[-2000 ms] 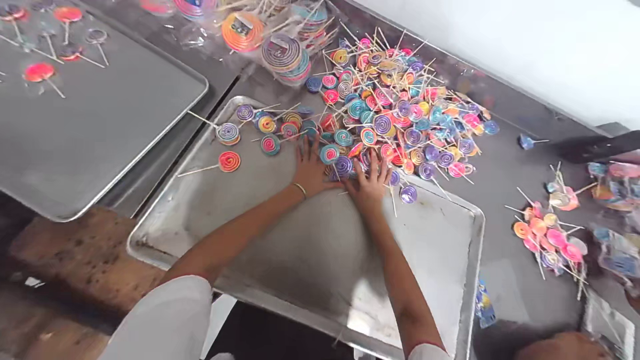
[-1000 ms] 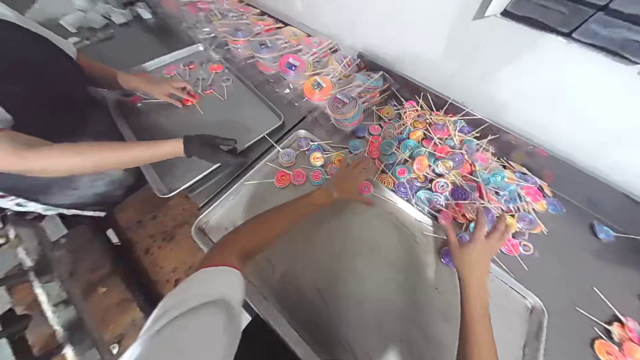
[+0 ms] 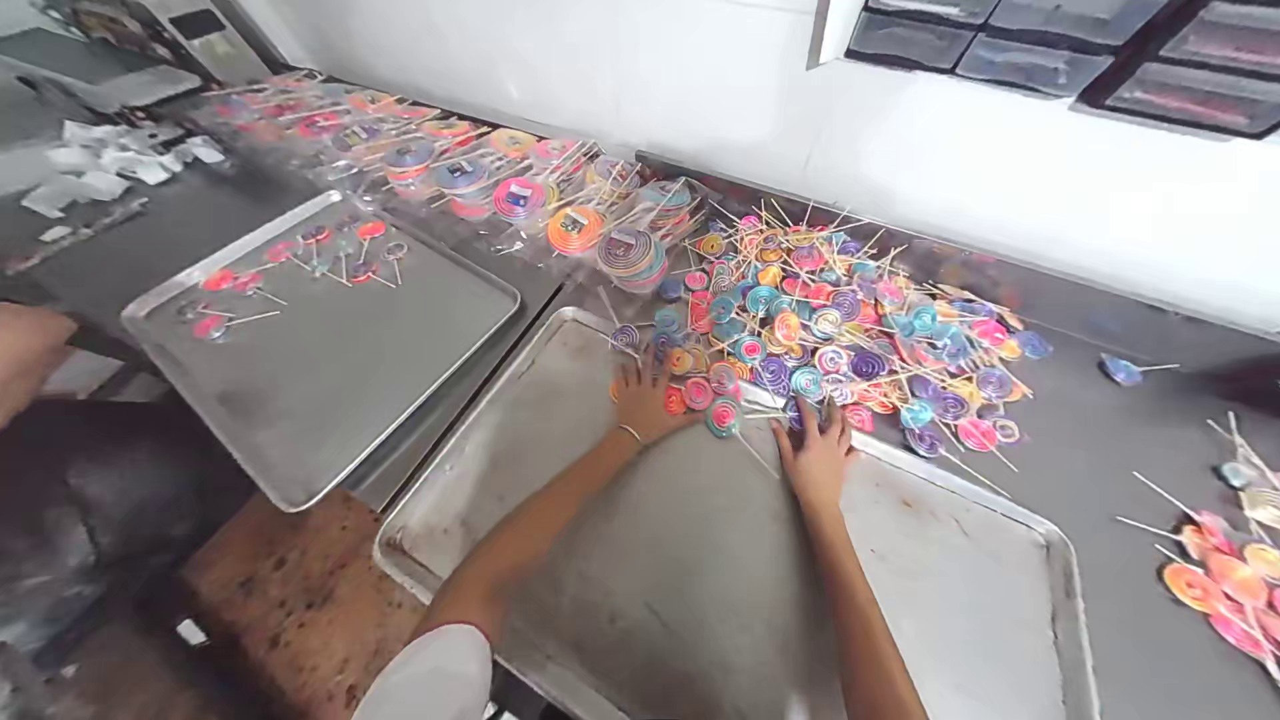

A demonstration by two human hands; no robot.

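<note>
My left hand, with a thin bracelet at the wrist, rests with fingers spread on small swirl lollipops at the far edge of the near metal tray. My right hand touches lollipops at the front of the big pile, its fingers apart. Between my hands a pink and teal lollipop lies on the tray, its stick pointing toward me. The pile of multicolored lollipops spreads behind the tray and over its far rim. Whether either hand grips a lollipop cannot be told.
A second metal tray at the left carries several lollipops. Large wrapped swirl lollipops line the wall. An orange and pink lollipop group lies at right. A co-worker's arm shows at far left. Plastic drawers are above.
My right hand has moved left along the front of the pile, closer to my left hand. The co-worker's hands have left the left tray. The view has shifted.
</note>
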